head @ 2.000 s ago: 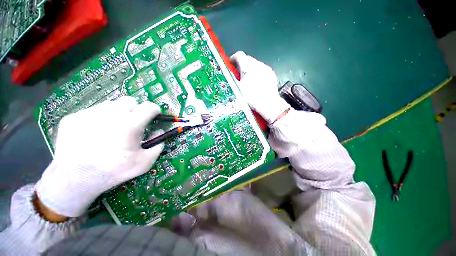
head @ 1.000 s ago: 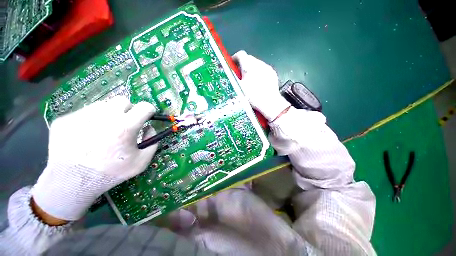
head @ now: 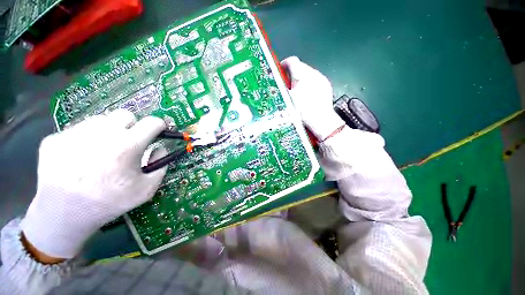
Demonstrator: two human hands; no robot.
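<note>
A large green circuit board [head: 247, 167] with white border lines lies solder side up and tilted in front of me, with a red edge of the carrier [head: 276, 53] showing along its right side. My left hand [head: 92, 167], in a white glove, holds side cutters [head: 187, 143] with black and orange handles. Their jaws are over the middle of the board; whether they touch a lead cannot be told. My right hand [head: 315, 98], in a white glove, grips the right edge of the board and carrier; its fingertips are partly hidden.
A black block-like brush [head: 360, 114] lies just right of my right hand. Spare cutters [head: 455, 213] lie open on the lighter green mat [head: 483, 253] at the right. Another board [head: 34, 18] and a red carrier [head: 86, 31] are at the upper left. Yellow tape [head: 460, 144] edges the bench.
The cutters and my left hand have moved left across the board. The board and my right hand have shifted slightly to the right in view. My right hand keeps its hold.
</note>
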